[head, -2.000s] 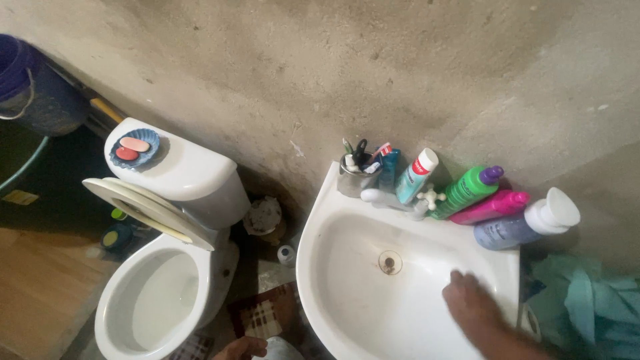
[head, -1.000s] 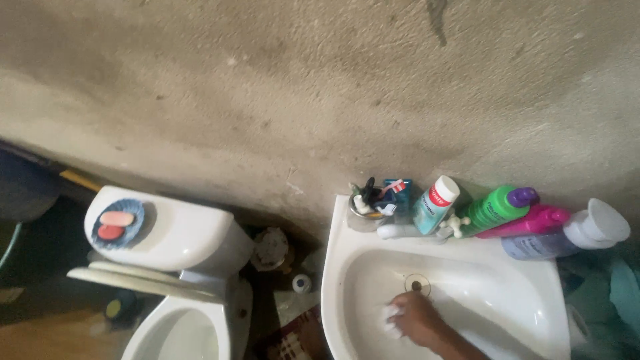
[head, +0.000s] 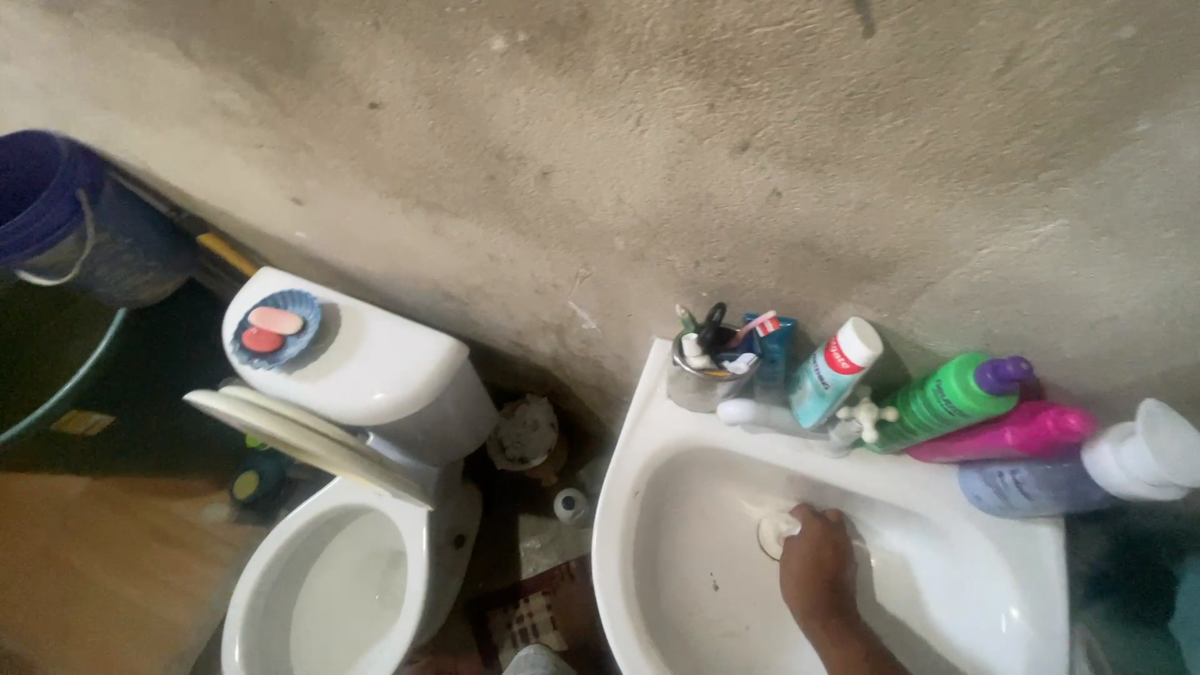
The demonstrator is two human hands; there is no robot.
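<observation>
Inside the white ceramic sink (head: 689, 591), my right hand (head: 818, 562) is at the drain (head: 776, 534), its fingers closed around a small white piece whose kind I cannot tell. Dark specks lie on the basin left of the hand. My left hand is not clearly in view. Along the sink's back ledge stand a cup with toothbrushes (head: 703, 386), a Colgate toothpaste tube (head: 830, 380), a white tap handle (head: 868, 418), a green bottle with a purple cap (head: 947, 401), a pink bottle (head: 1012, 433) and a bluish bottle with a white cap (head: 1031, 486).
Left of the sink is a toilet (head: 248, 609) with its lid (head: 300, 450) raised. A blue shell-shaped dish (head: 307, 328) with two soap bars (head: 277, 321) rests on the tank. A purple bucket (head: 122, 244) stands at far left. A rough wall rises behind the sink.
My right hand has moved from the sink's right side to the drain. A white piece shows in its fingers one second ago. The left hand low in the oldest frame is no longer clearly seen.
</observation>
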